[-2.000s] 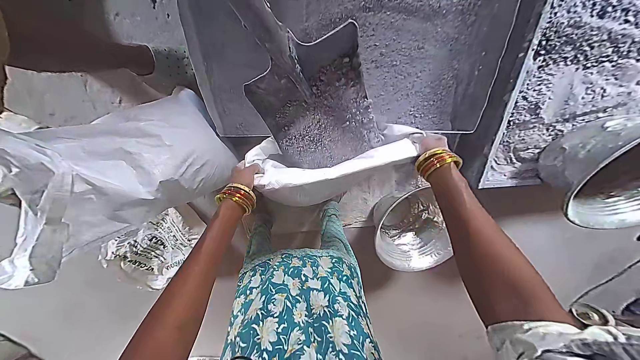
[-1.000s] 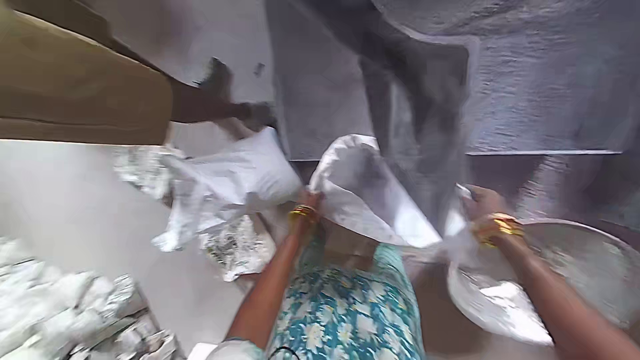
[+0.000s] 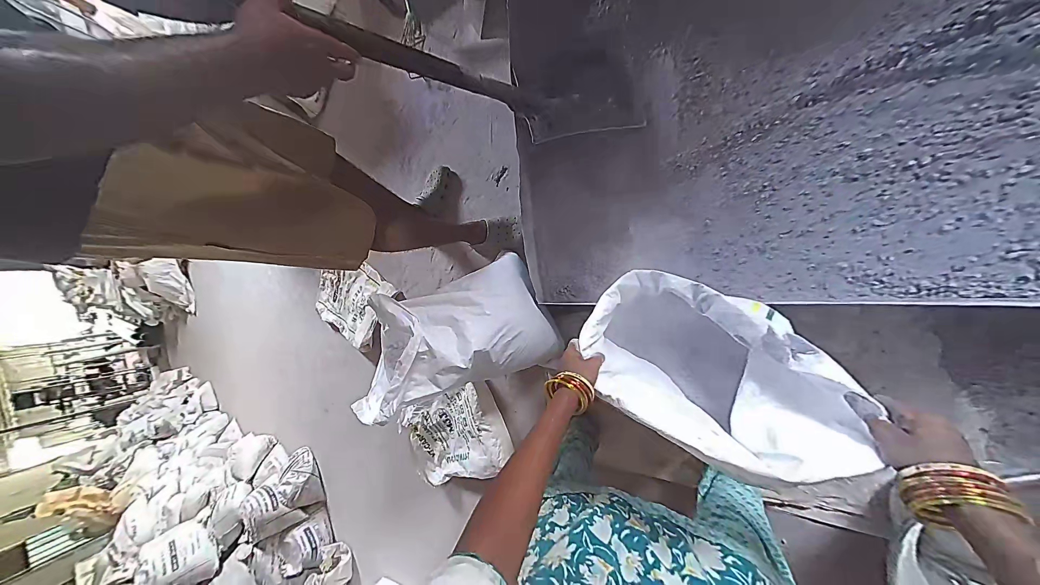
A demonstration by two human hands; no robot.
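A white woven sack hangs with its mouth spread wide between my two hands. My left hand, with bangles at the wrist, grips the near left part of its rim. Bangles also circle the wrist of my right hand, which holds the right end of the rim. Beyond the sack lies a large tray or bed of grey gravelly material. A shovel's blade rests at the left side of that bed. A filled white sack with a loose top stands left of my left hand.
Another person's hand holds the shovel's shaft at the upper left; that person's feet are beside the bed. A printed sack lies on the floor below the filled one. Many stacked sacks are at the lower left.
The shovel, over the mouth of the sack two seconds ago, is away from it, back at the bed's left. The view has swung to the left side. Both hands still hold the rim.
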